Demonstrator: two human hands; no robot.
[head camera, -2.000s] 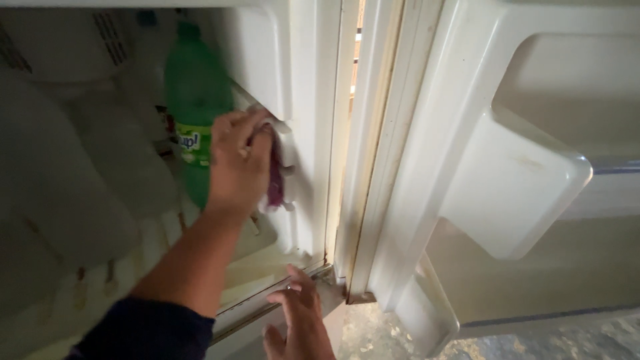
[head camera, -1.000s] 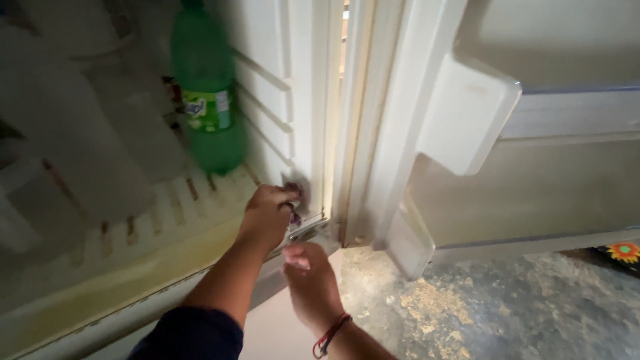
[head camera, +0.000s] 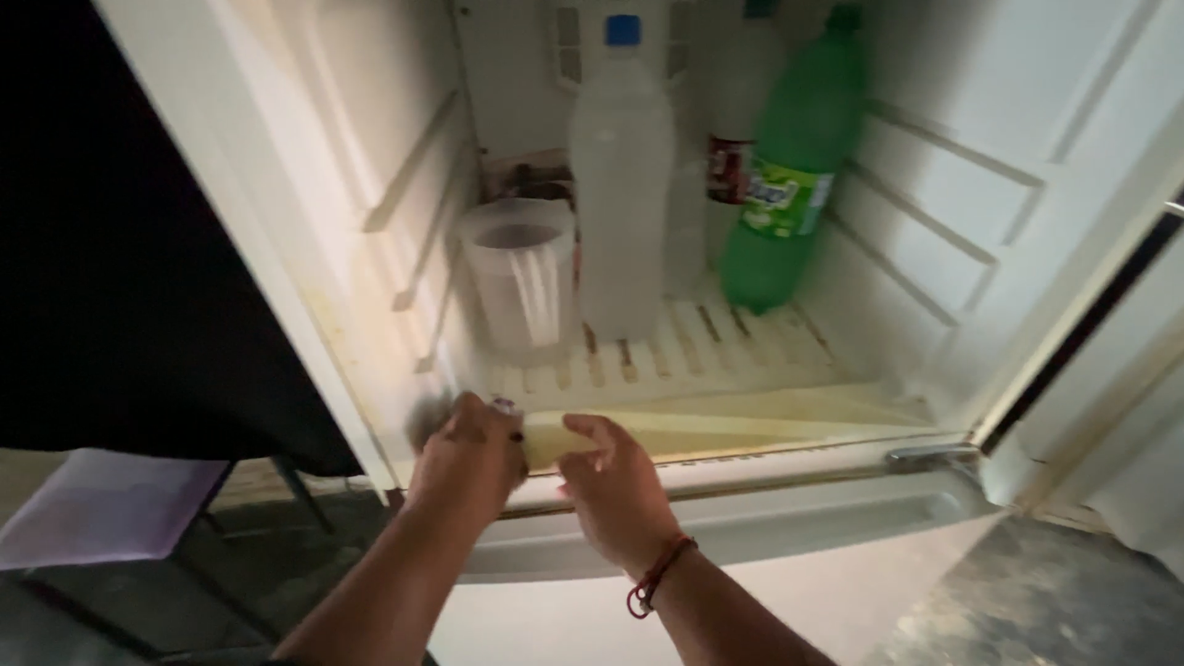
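My left hand (head camera: 470, 453) is closed around a small crumpled cloth (head camera: 504, 406), of which only a bit shows, at the front left corner of the refrigerator compartment. Just to its right, my right hand (head camera: 615, 481) hovers over the front sill (head camera: 768, 467), fingers apart and holding nothing. Behind the hands, a translucent plastic pitcher (head camera: 523, 287) stands on the ribbed compartment floor (head camera: 666, 356). Beside it are a clear plastic bottle with a blue cap (head camera: 622, 203) and, leaning at the right, a green soda bottle (head camera: 791, 176).
A bottle with a dark red label (head camera: 729, 171) stands farther back. The opened door (head camera: 1101, 398) is at the right, with a metal hinge (head camera: 930, 455) at the sill's right end. At lower left is a chair with a pale purple seat (head camera: 111, 509).
Both hands have moved from the compartment's right side to its front left corner, the left one still with the cloth. The view has swung left.
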